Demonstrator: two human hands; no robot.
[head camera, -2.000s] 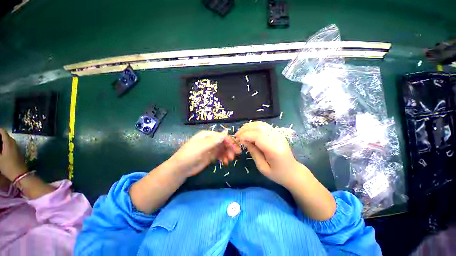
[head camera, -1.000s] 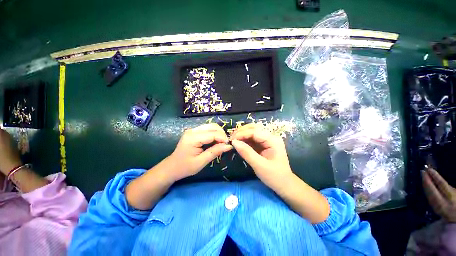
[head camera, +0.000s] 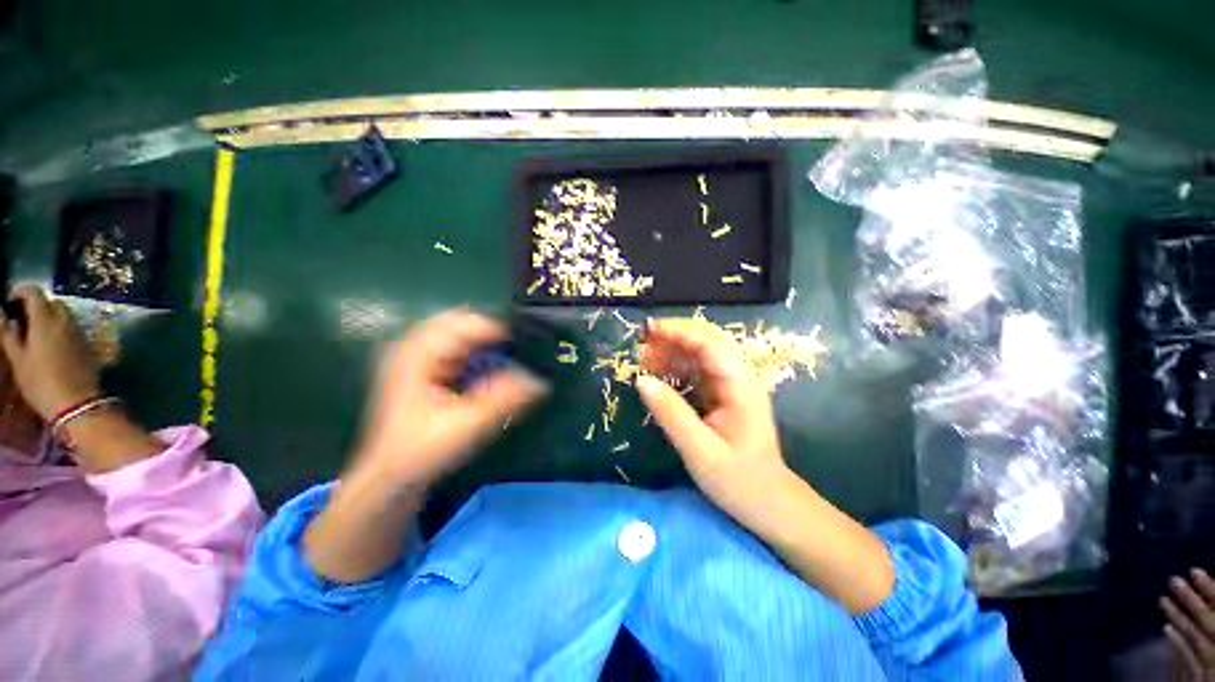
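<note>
My left hand (head camera: 433, 400), blurred, holds a black plastic housing (head camera: 533, 349) with a bluish part between thumb and fingers. My right hand (head camera: 726, 420) is over the loose pins, its thumb and index finger curved with a gap between them. A small dark spot shows at its index fingertip; I cannot tell if it is a held part. Small pale pins (head camera: 786, 353) lie loose below the black parts tray (head camera: 706, 253). Small two-tone parts (head camera: 573, 240) are heaped in the tray's left side, with a few slivers at its right.
Another housing (head camera: 360, 169) lies by the pale guide rail (head camera: 533, 127). Clear parts bags (head camera: 1013, 360) lie right of the tray. Yellow tape (head camera: 215, 287) and a second small tray (head camera: 113, 251) are at left, beside a coworker's hand (head camera: 53, 353). Another person's fingers show at far right.
My hands were together at the fingertips and have parted. My left hand has moved left and taken the housing that lay left of the tray. The view has shifted slightly.
</note>
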